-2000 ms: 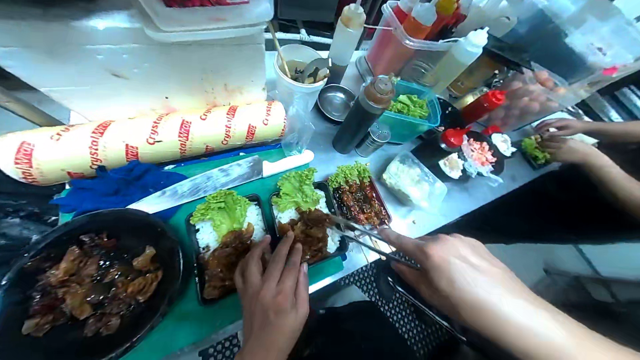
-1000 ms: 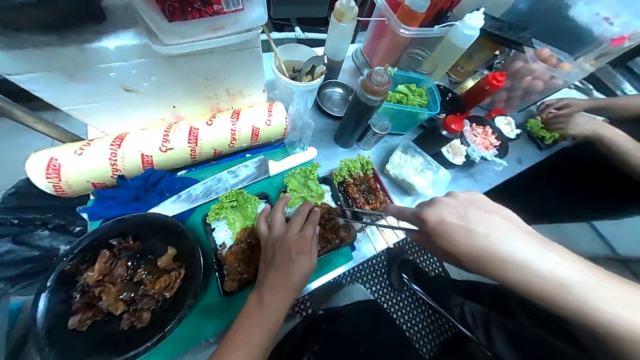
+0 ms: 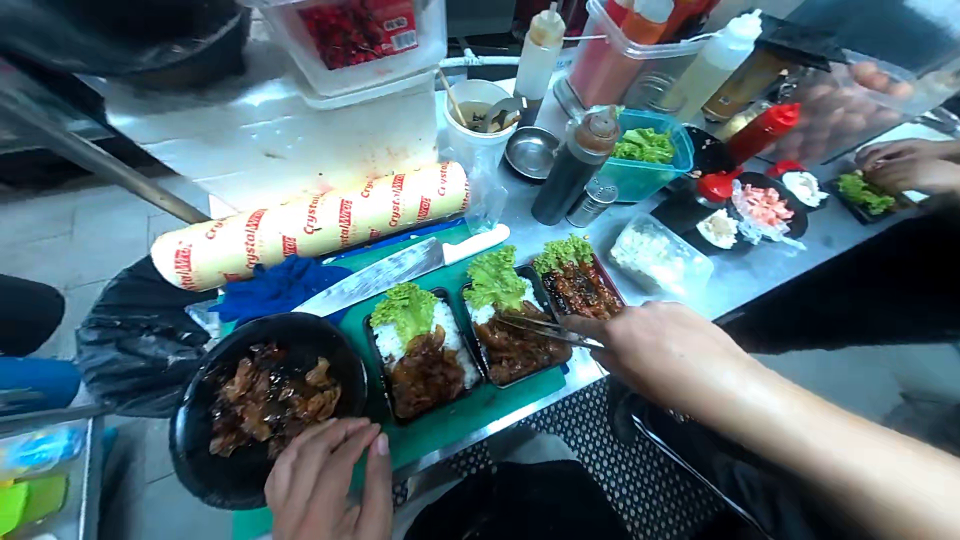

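My right hand [image 3: 660,352] holds metal tongs [image 3: 551,328], their tips at the sauced meat in the middle black tray [image 3: 517,352], which also holds rice and lettuce. My left hand [image 3: 330,476] is beside the right rim of a black bowl [image 3: 187,420] of glazed meat; its fingers are near one another and hold nothing visible. Between the bowl and the middle tray lies another black tray [image 3: 424,364] with meat, rice and lettuce. A third tray [image 3: 577,281] with glazed meat and lettuce is just right of the middle one.
A large knife [image 3: 390,271] lies on the green cutting board [image 3: 465,411] behind the trays, by a blue cloth [image 3: 281,289] and a plastic wrap roll [image 3: 311,225]. Sauce bottles [image 3: 574,165], a lettuce tub [image 3: 649,169] and a rice-like white food container [image 3: 660,255] stand behind. Another person's hands [image 3: 911,165] work far right.
My left hand has moved left, from the trays to the bowl's edge. My right hand still holds the tongs at the middle tray.
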